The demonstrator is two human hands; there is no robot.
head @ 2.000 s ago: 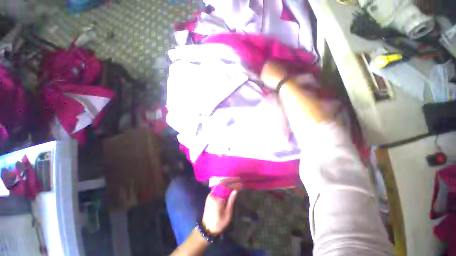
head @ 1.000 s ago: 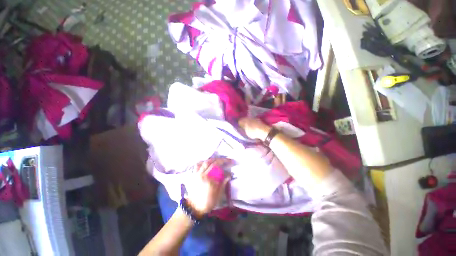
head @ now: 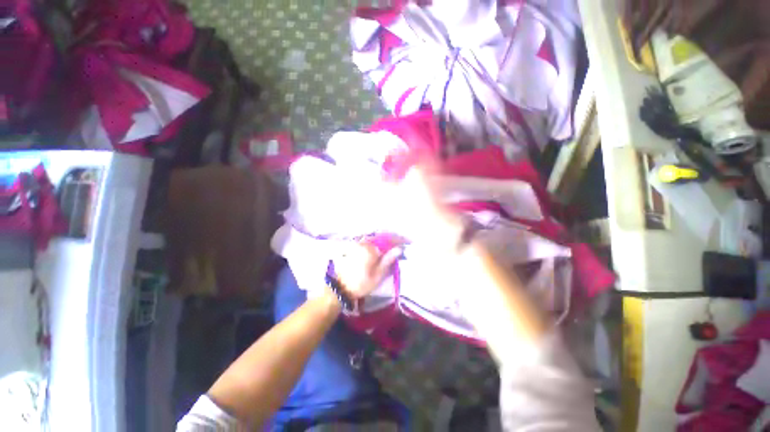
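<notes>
A big heap of pale lilac and magenta garment parts lies in front of me, overexposed and partly washed out. My left hand is on its near side, with cloth at the fingers; a dark beaded bracelet is on the wrist. My right hand is over the middle of the heap, blurred and washed out, so its fingers and hold cannot be made out. A second bundle of lilac and magenta parts, gathered at its middle, lies beyond the heap.
A white table with a grey ribbed edge stands at left, beside a brown box. Magenta cloth is heaped at upper left. At right, a cream machine table with a yellow edge holds a machine head and yellow-handled tool.
The heap has come out from over the far bundle and nearer my body. The view has shifted. My left hand has moved from the heap's near edge onto the cloth; my right hand has blurred.
</notes>
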